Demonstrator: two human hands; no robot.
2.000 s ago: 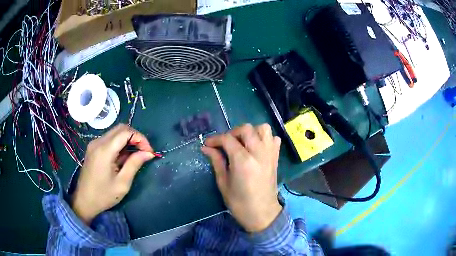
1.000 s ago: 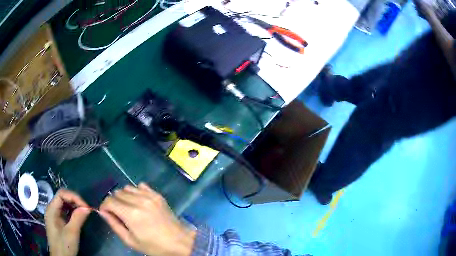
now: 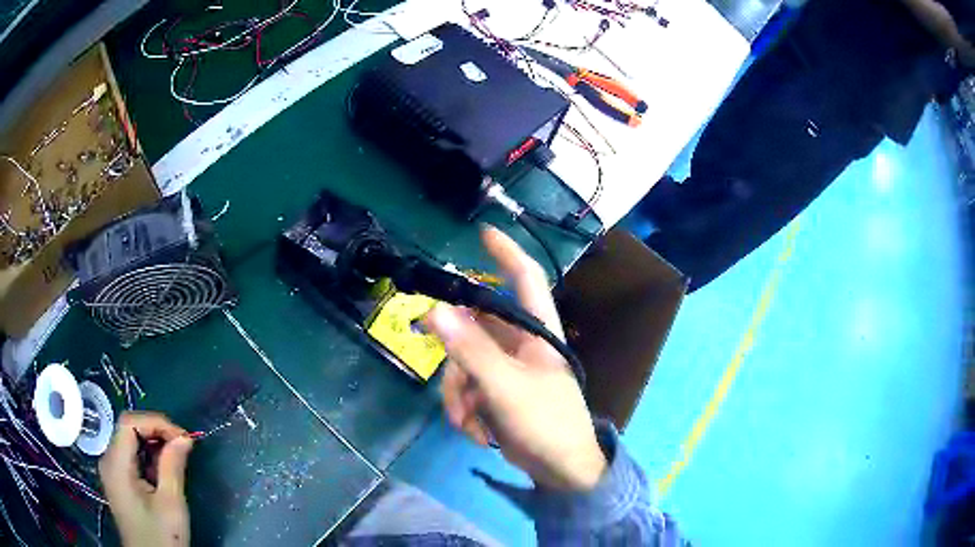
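Observation:
My left hand [image 3: 148,475], at the lower left, pinches a thin red lead wire [image 3: 192,435] between thumb and fingertips. A thin silvery strand runs from it to a small shiny connector [image 3: 248,417] beside a blurred dark block [image 3: 225,393] on the mat. My right hand [image 3: 513,374] is raised over the bench edge with its fingers apart, holding nothing visible. It is in front of the iron's cord, right of the yellow sponge [image 3: 408,333]. The soldering iron [image 3: 428,280] sits in its black stand [image 3: 331,237].
Solder spool [image 3: 58,406] and wire bundles [image 3: 32,470] lie at left, near the fume fan [image 3: 155,288] and parts box [image 3: 64,182]. The soldering station [image 3: 460,112] and orange-handled pliers [image 3: 609,91] are at the back. A cardboard box [image 3: 625,321] is below the edge. A person [image 3: 791,128] stands at right.
My right hand has left the wire and moved right to the sponge, its fingers now spread. My left hand still pinches the red lead. The view turned right, and the person has shifted.

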